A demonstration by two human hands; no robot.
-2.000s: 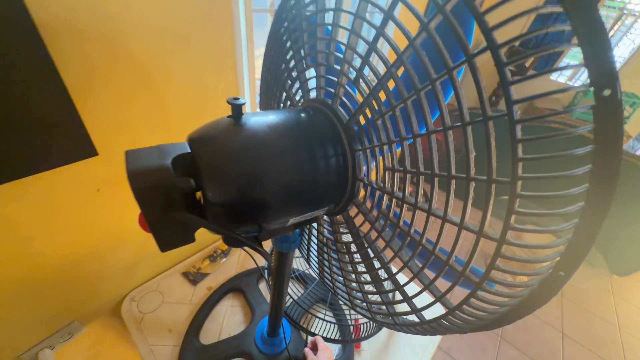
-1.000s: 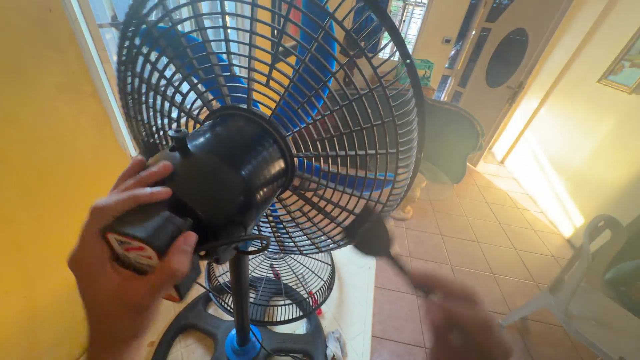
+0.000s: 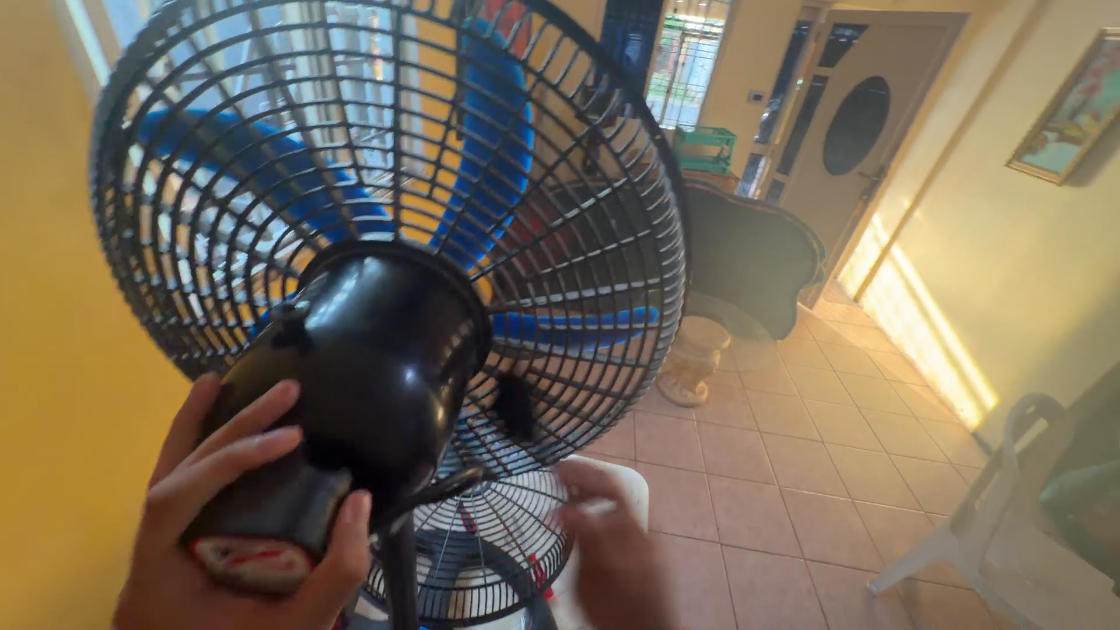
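A black stand fan is tilted across the left half of the head view, with blue blades (image 3: 494,131) behind its black wire guard (image 3: 678,219). My left hand (image 3: 249,499) grips the rear end of the black motor housing (image 3: 376,367), fingers over the top and thumb on the near side. Blurred by motion, my right hand (image 3: 612,542) is at the lower right of the guard, holding what looks like a black brush (image 3: 516,407); its dark head lies against the back of the guard, and its handle is hardly visible. The fan's pole (image 3: 400,569) runs down below the housing.
A second round wire guard (image 3: 490,604) lies below the fan, by a white surface (image 3: 630,490). A yellow wall (image 3: 61,394) is close at left. Further off are a small pedestal (image 3: 691,359), a dark sofa (image 3: 752,262) and a white plastic chair (image 3: 989,516) on the tiled floor.
Two seconds ago no hand was on the motor housing; my left hand has since taken hold of its rear. My right hand has brought the brush to the guard. The view has shifted right.
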